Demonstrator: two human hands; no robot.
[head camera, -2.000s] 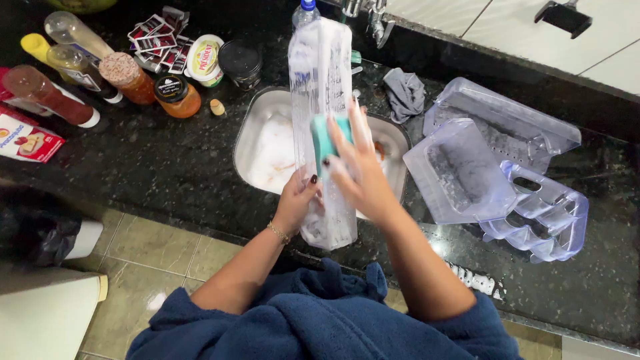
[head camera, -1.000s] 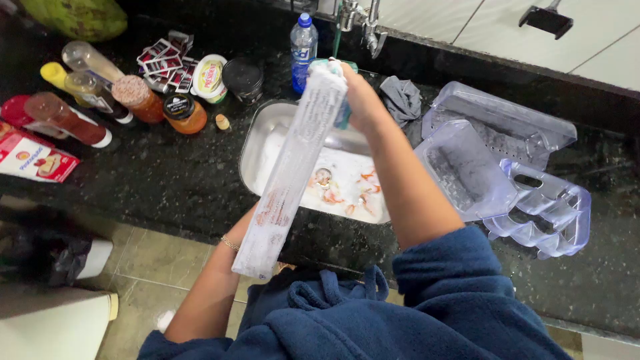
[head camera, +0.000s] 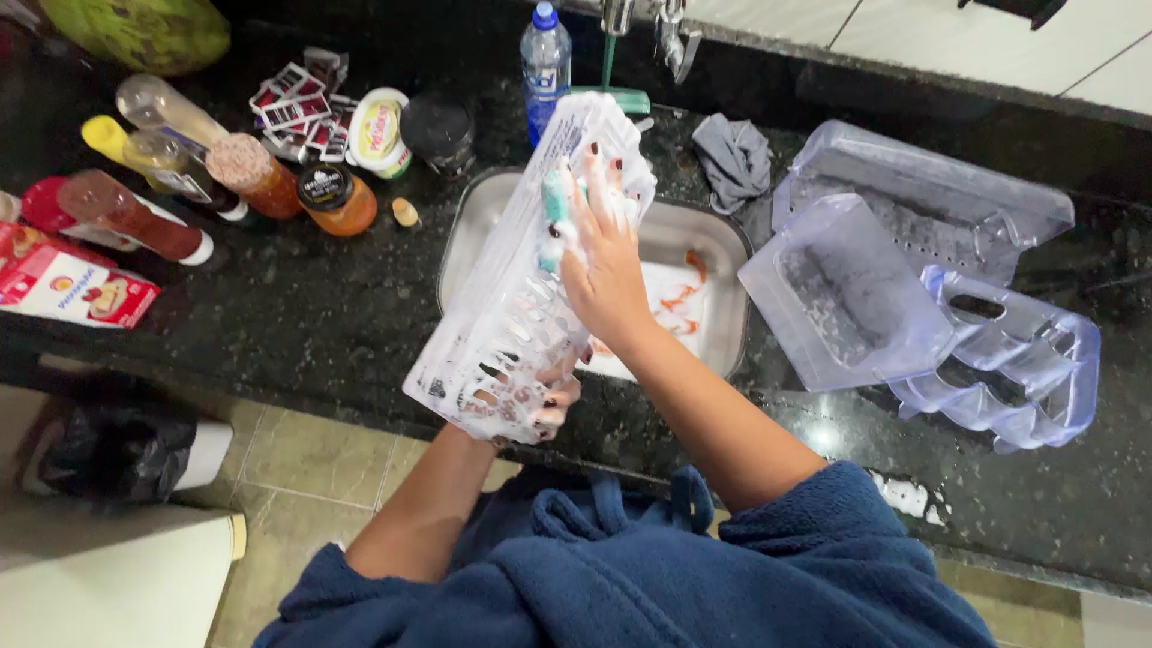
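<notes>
A clear plastic refrigerator bin (head camera: 490, 315) covered in suds is held tilted above the steel sink (head camera: 733, 261). Its lower end is gripped by my left hand (head camera: 558, 400), whose fingers show at the slotted side; the rest of that hand is hidden behind the bin. On the bin's upper part, my right hand (head camera: 605, 256) presses a foamy turquoise sponge (head camera: 553, 211). Orange scraps (head camera: 675, 297) and white foam lie in the sink. Right of the sink, a clear plastic bin (head camera: 846, 297) overlaps a longer one (head camera: 927, 189) and a scalloped plastic rack (head camera: 1017, 360).
Behind the sink are a blue-capped bottle (head camera: 544, 72), a faucet (head camera: 670, 36) and a green dish (head camera: 621, 99). A grey cloth (head camera: 733, 162) lies near the bins. Jars, bottles, sachets (head camera: 301, 103) and a red carton (head camera: 76, 279) crowd the left counter. Water (head camera: 904, 495) wets the front edge.
The soapy bin has turned in my hands, and its slotted side now shows. My right hand has come from behind the bin's top end onto its face with the sponge.
</notes>
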